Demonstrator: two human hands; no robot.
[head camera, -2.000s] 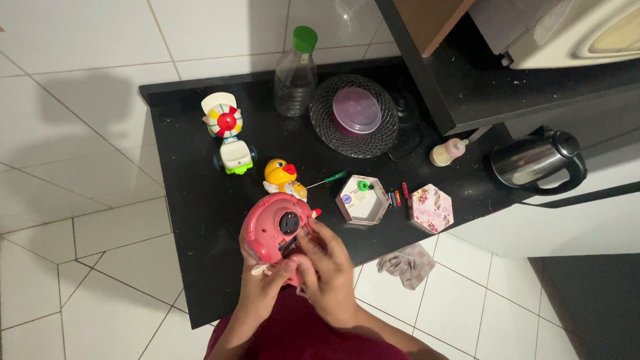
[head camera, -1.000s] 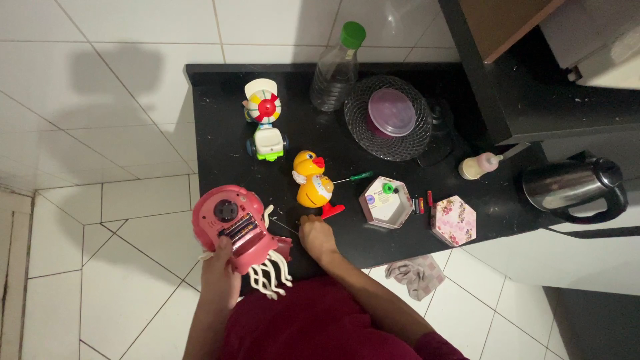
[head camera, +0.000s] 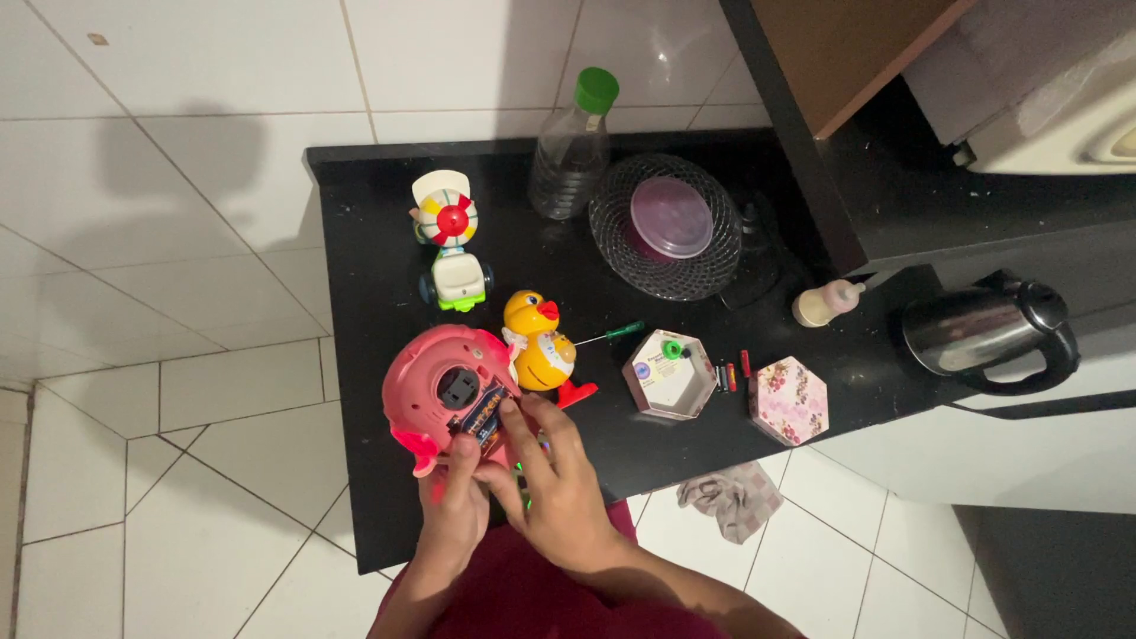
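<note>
A pink plastic toy (head camera: 426, 373) is held underside up in my left hand (head camera: 455, 501), whose thumb lies at its lower edge. Batteries (head camera: 484, 417) show in its compartment, beside a round dark part. The fingers of my right hand (head camera: 555, 484) rest on the batteries and the compartment's edge. Small green lights glow between my hands. Just right of the toy stands a yellow toy duck (head camera: 540, 351) with red feet. A screwdriver with a green handle (head camera: 625, 329) lies beside the duck.
On the black counter (head camera: 382, 497) are a toy vehicle (head camera: 457, 280), a bottle (head camera: 572, 151), a glass bowl (head camera: 612, 253) with a lidded container, an open hexagonal box (head camera: 657, 410), small batteries (head camera: 731, 376), a floral lid (head camera: 788, 401), a baby bottle (head camera: 825, 303) and a kettle (head camera: 967, 328). A cloth (head camera: 737, 499) lies below.
My right hand has moved from the counter beside the duck onto the toy's battery compartment. The toy has turned, and its white dangling strands no longer show. Green lights now show near my hands.
</note>
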